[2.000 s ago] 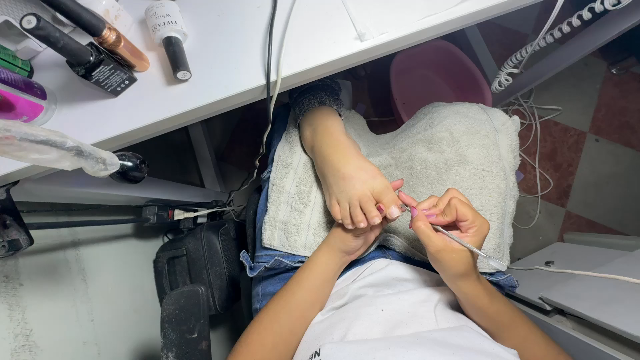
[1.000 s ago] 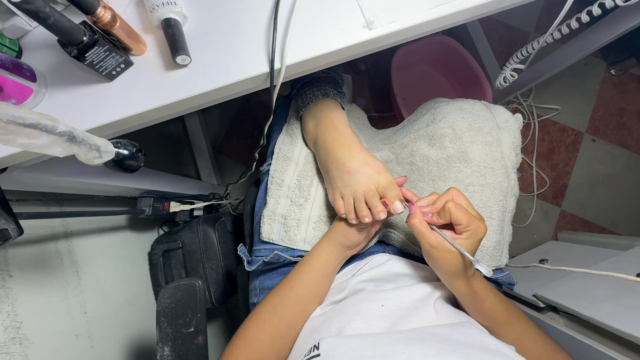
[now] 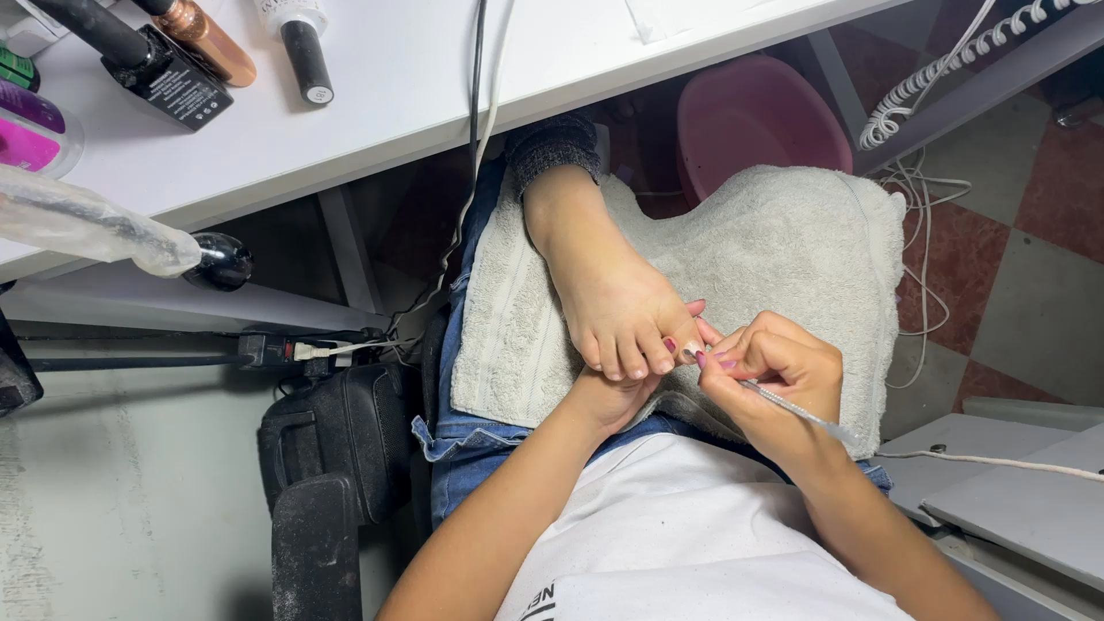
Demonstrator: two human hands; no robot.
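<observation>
Another person's bare foot [image 3: 617, 280] lies on a light towel [image 3: 776, 224] spread over my lap. My left hand [image 3: 623, 398] is wrapped under the toes and grips the front of the foot; some of its fingers are hidden, and a painted nail shows between the toes. In my right hand [image 3: 776, 371], pinched between thumb and fingers, is a thin metal nail tool [image 3: 798, 410] with a ridged handle. Its dark tip rests at the big toenail [image 3: 692, 348]. The exact kind of tip is too small to tell.
Ahead runs a white table [image 3: 397, 69] with a black polish bottle [image 3: 168, 82], a white bottle with a black cap [image 3: 302, 52] and a plastic-wrapped arm [image 3: 95, 220]. Cables hang over its edge. Beyond the towel stands a pink basin [image 3: 759, 125]; at left is a black bag [image 3: 336, 440].
</observation>
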